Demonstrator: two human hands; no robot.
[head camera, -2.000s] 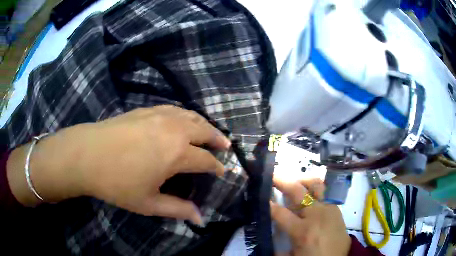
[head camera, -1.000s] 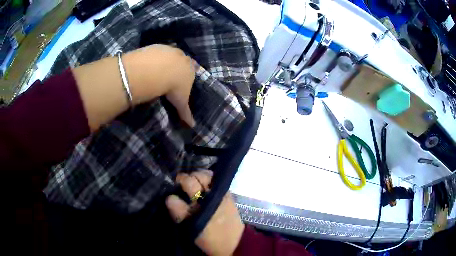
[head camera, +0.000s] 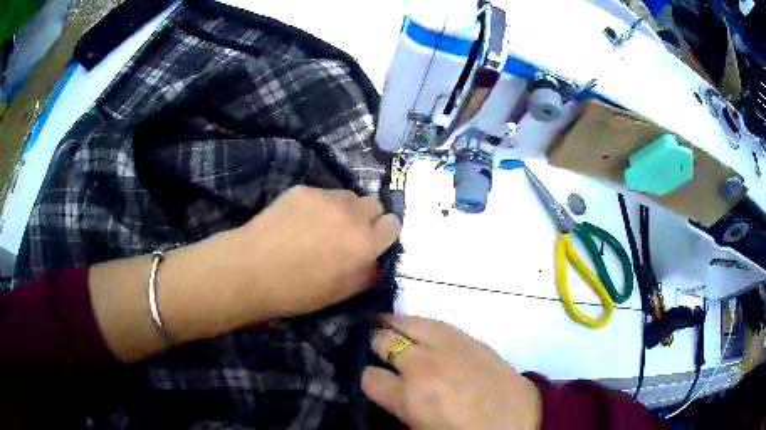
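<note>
The black-grey plaid fabric (head camera: 260, 92) lies left of the needle, its black-edged side running down from the presser foot (head camera: 397, 172). The white sewing machine (head camera: 445, 63) stands at the upper right. My left hand (head camera: 327, 243) pinches the fabric edge just below the presser foot, with its fingertips partly hidden. My right hand (head camera: 445, 374) holds the dark edge lower down, thumb and forefinger closed on it. The lower part of the fabric is dark and hard to make out.
Scissors with yellow and green handles (head camera: 585, 269) lie right of the needle, past the grey-blue cylinder (head camera: 473, 180). Dark slim tools (head camera: 647, 269) lie farther right. A mint-green block (head camera: 659, 164) sits on brown cardboard (head camera: 598, 143). A dark strip (head camera: 122, 34) lies at the far left.
My left hand has moved down and right to the edge by the presser foot. My right hand has moved right and down along the edge. The view has shifted, and the fabric edge now hangs straighter.
</note>
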